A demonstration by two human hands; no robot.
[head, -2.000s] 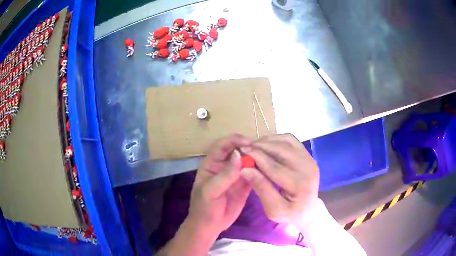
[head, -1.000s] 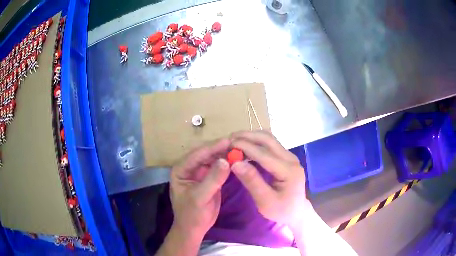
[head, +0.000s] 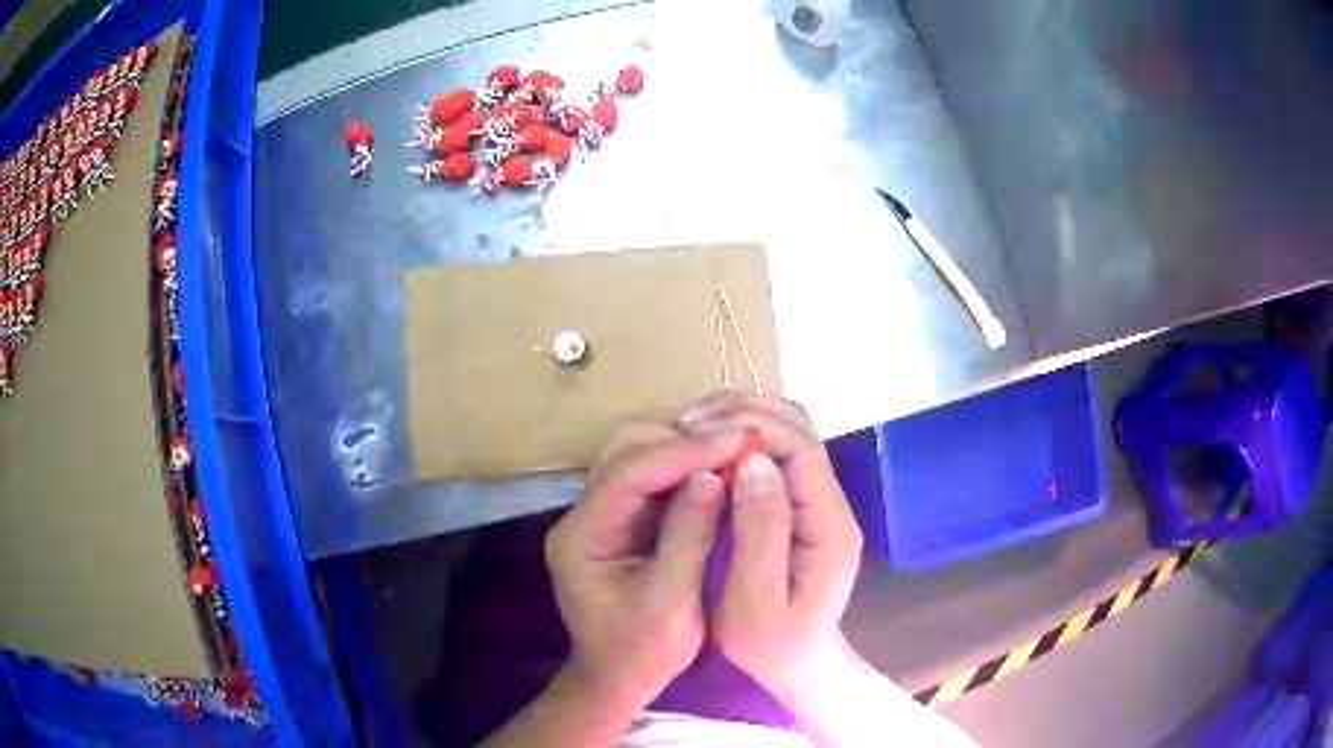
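A doll figure (head: 744, 453) shows as a small red ball of hair between my fingertips, above the near edge of the cardboard pad; its body is hidden by the fingers. My left hand (head: 636, 548) and my right hand (head: 775, 526) meet around it, thumbs side by side. A small round white pot (head: 569, 346) stands on the cardboard work pad (head: 490, 373). Two thin pale sticks (head: 740, 339) lie at the pad's right side.
A pile of red-haired figures (head: 512, 132) lies behind the pad, one figure (head: 358, 148) apart at left. A white-handled knife (head: 950, 275) lies right. A blue crate (head: 241, 351) with figures on cardboard stands left. A blue bin (head: 994, 475) and stool (head: 1221, 439) are right.
Both hands have drawn close together, thumbs now side by side. The red ball is more covered than one second ago. The view has shifted slightly.
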